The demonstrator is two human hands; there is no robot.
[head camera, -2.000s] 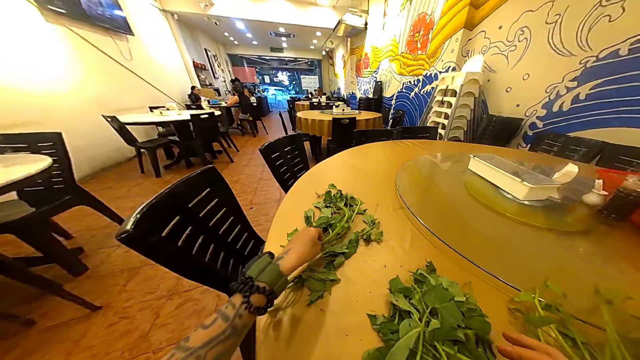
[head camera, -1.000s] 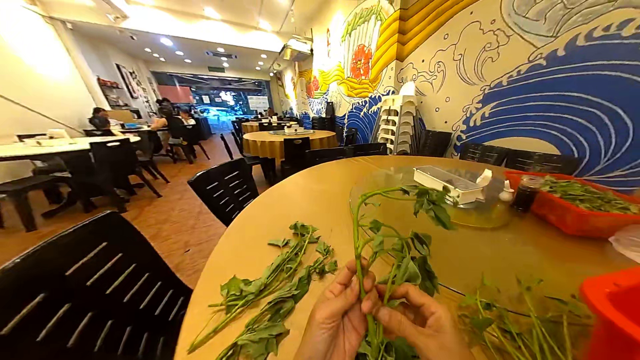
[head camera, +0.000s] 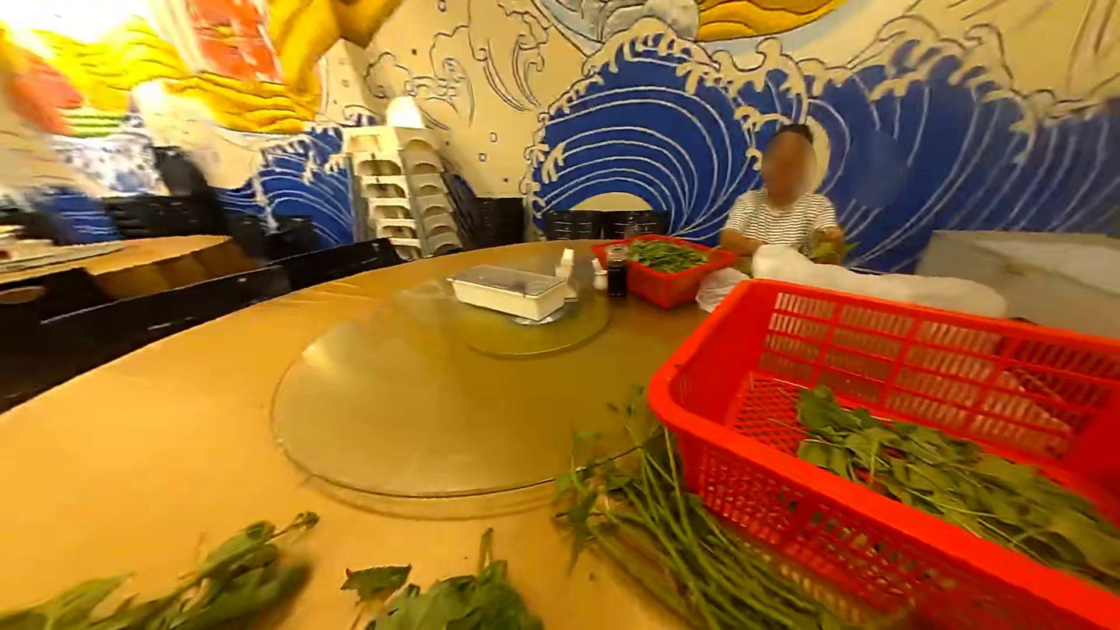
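Note:
Neither my left hand nor my right hand shows in the head view now. Leafy green stems (head camera: 192, 582) lie on the table at the lower left, blurred in part. A second clump of leafy greens (head camera: 455, 604) is cut off by the bottom edge. Beside the near red plastic basket (head camera: 840, 490) lies a pile of long green stems (head camera: 691, 534). Inside that basket rest loose green leaves (head camera: 954, 481).
A glass turntable (head camera: 437, 411) carries a white lidded box (head camera: 509, 293). Behind it stand a dark sauce bottle (head camera: 617, 273) and a far red basket (head camera: 669, 284) of greens. A person (head camera: 781, 210) in a striped shirt sits across the round table (head camera: 175, 420).
The view has swung right, bringing the near red basket and the person into sight. Both hands, which were on a leafy stem one second ago, have left the view.

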